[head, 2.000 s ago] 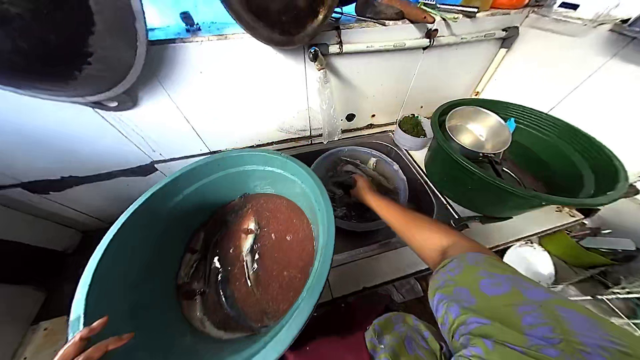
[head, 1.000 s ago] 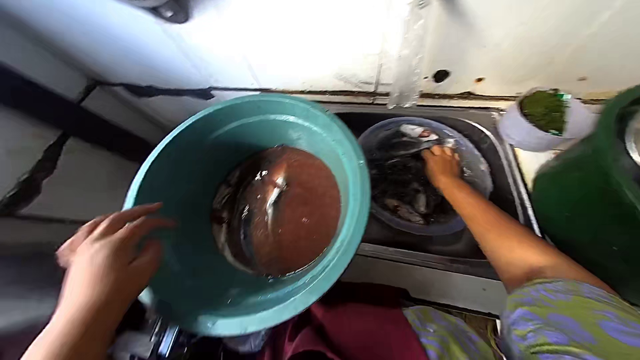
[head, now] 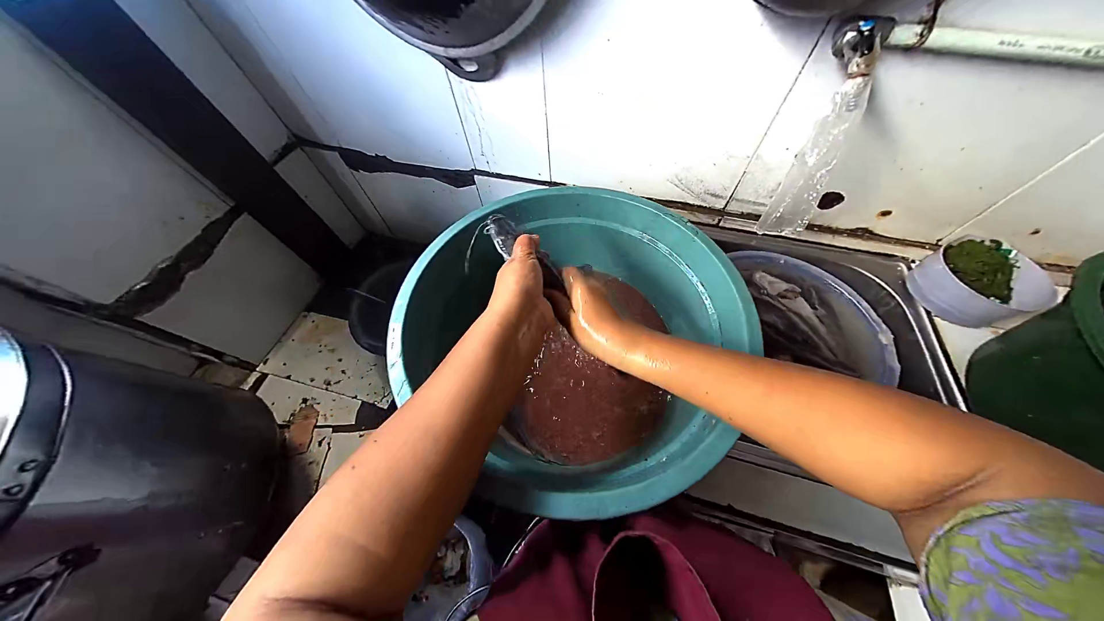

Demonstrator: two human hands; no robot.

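Over the teal plastic basin (head: 724, 345), my left hand (head: 523, 289) and my right hand (head: 595, 319) close together around a dark, whiskered catfish (head: 507, 237). Its head points up toward the back left, and my hands hide most of its body. Reddish-brown water (head: 595, 405) lies beneath, with part of another fish dimly visible at the lower left of the water. To the right, several fish lie in a translucent plastic basin (head: 888, 345) in the sink.
Water runs from a faucet (head: 862, 39) on the tiled wall. A white container of green matter (head: 936, 280) stands right of the sink (head: 936, 371), beside a green tub (head: 1035, 366). A large metal pot (head: 147, 483) is at the left, and a dark pan (head: 457, 21) hangs above.
My right hand has moved from the sink basin to the teal basin. My left hand has moved inward from the left, and both now hold a catfish.
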